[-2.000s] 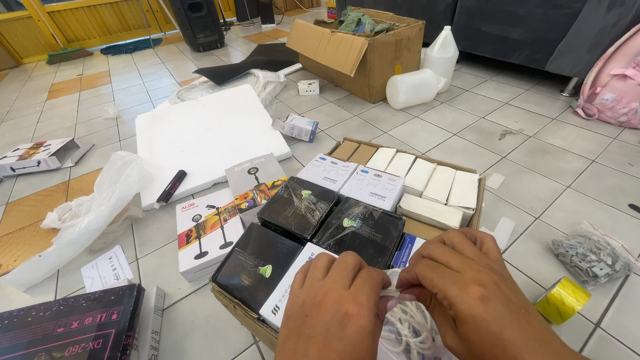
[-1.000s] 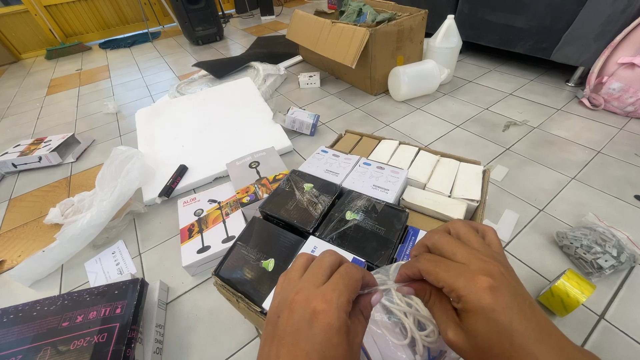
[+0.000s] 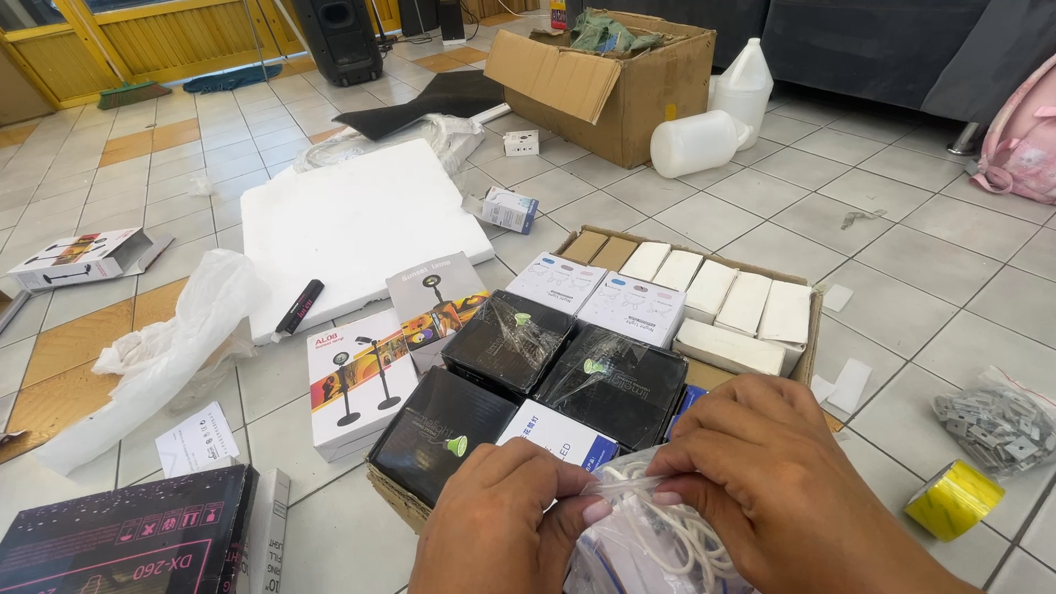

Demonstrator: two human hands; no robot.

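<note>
A clear plastic bag (image 3: 660,540) with coiled white cord inside is pinched at its upper edge between my two hands. My left hand (image 3: 511,511) grips the edge from the left, thumb against fingers; my right hand (image 3: 751,470) grips it from the right. Just beyond them a carton (image 3: 813,326) holds black boxes (image 3: 615,384), white night light boxes (image 3: 631,305) and small plain white boxes (image 3: 709,293). A white and blue box (image 3: 557,433) lies partly behind my left hand. The bag's lower part runs out of view.
Lamp boxes (image 3: 363,379) stand left of the carton, beside a white foam sheet (image 3: 363,223). A black box (image 3: 124,528) is at lower left. Yellow tape (image 3: 954,499) and a bag of metal pieces (image 3: 998,425) lie right. Plastic jugs (image 3: 697,144) and an open cardboard box (image 3: 635,99) are farther back.
Both hands have stayed on the bag and shifted slightly lower. More of the bag's upper edge and the cord shows between the fingers than two seconds ago.
</note>
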